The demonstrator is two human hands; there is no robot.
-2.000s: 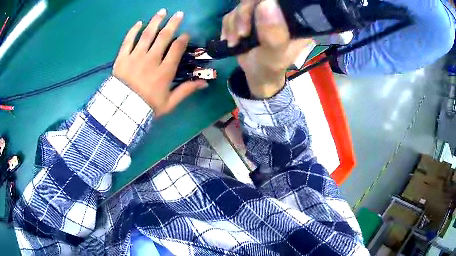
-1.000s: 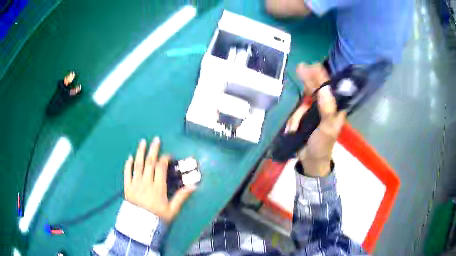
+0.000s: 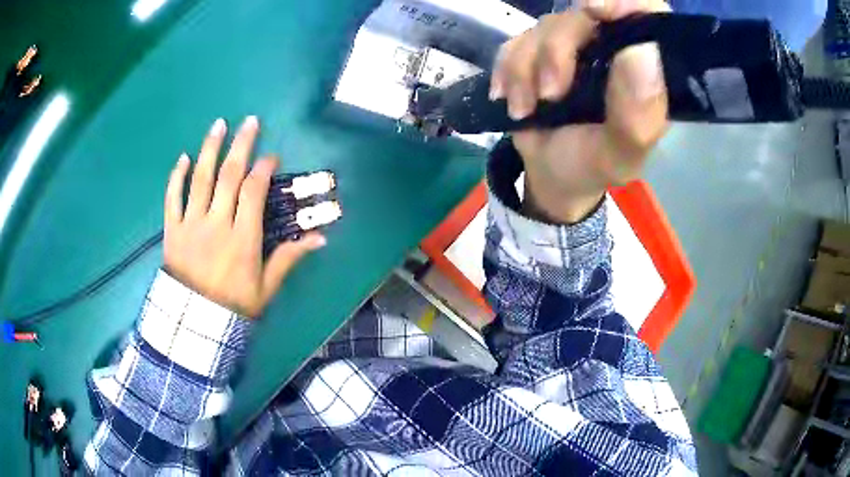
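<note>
My left hand (image 3: 219, 224) lies palm down with fingers spread, its thumb and index finger around a black cable connector (image 3: 278, 211) on the green bench. Two pale coppery terminals (image 3: 318, 214) stick out of it to the right. My right hand (image 3: 596, 121) holds a black electric screwdriver (image 3: 718, 70) with a pale label. The tool points left and its nose (image 3: 457, 104) is at the front pickup point of the white screw feeder (image 3: 373, 70). The bit's tip and any screw are too small to make out.
A black cable (image 3: 102, 270) runs left to red and blue tips (image 3: 20, 333). Other connector pieces lie at lower left (image 3: 58, 421) and upper left (image 3: 28, 73). An orange-rimmed tray (image 3: 673, 270) stands beside the bench. Part of a person in blue shows at top right.
The screwdriver has swung from beside the bench onto the feeder's front. My left hand stays around the connector. The view has shifted, so the feeder now sits higher and is partly cut off.
</note>
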